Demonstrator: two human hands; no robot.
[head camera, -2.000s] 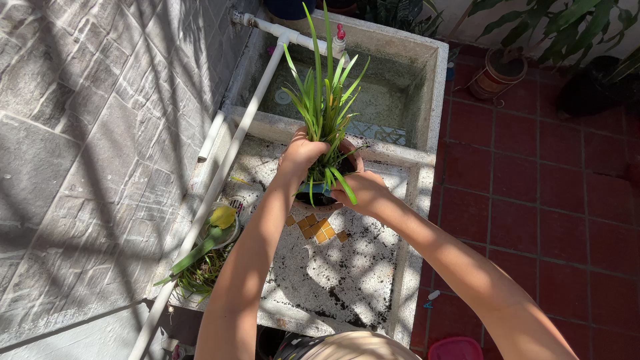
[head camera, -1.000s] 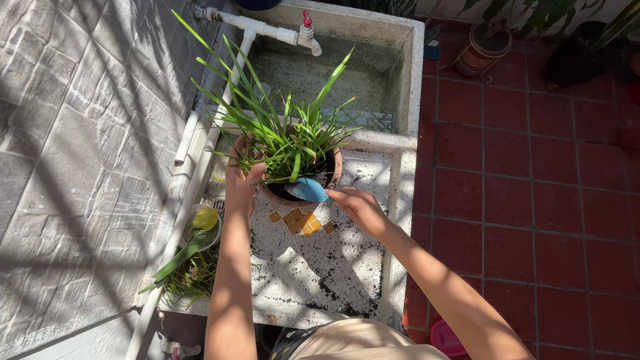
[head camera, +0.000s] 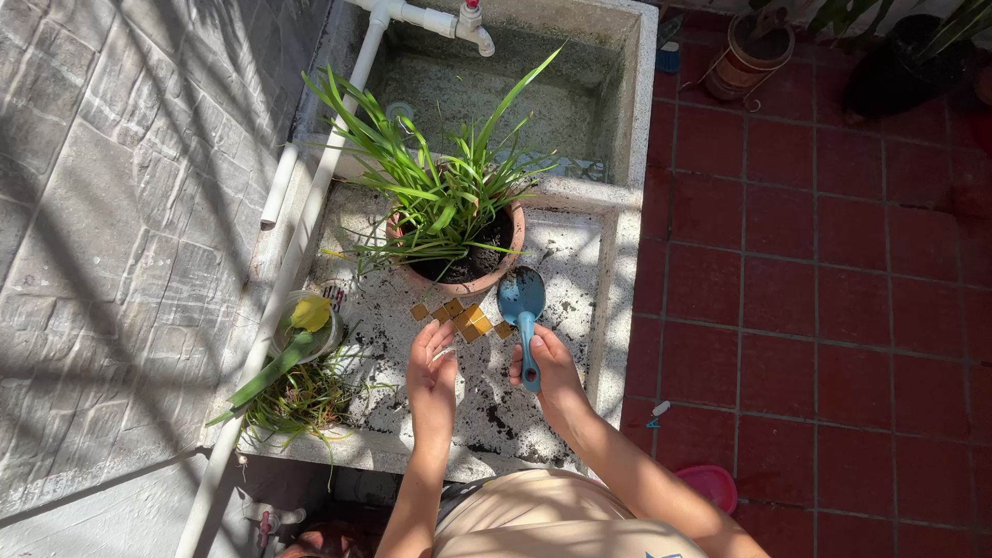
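A terracotta pot with a leafy green plant and dark soil stands on the speckled stone washboard of the sink. My right hand grips the handle of a blue hand trowel, its soil-smeared scoop just right of the pot's lower rim. Below the pot, my left hand is empty, its fingers apart and touching neither pot nor plant. Amber mosaic tiles are set in the washboard between hand and pot.
Left lie pulled-up grassy plants and a clear container under a yellow-tipped leaf. A white pipe runs along that side. Behind is a basin with a tap. A potted plant and pink dish are on the red floor.
Both hands have left the pot and drawn back toward my body. The blue trowel has come out from over the soil, still in my right hand. My left hand has let go of the pot's left side.
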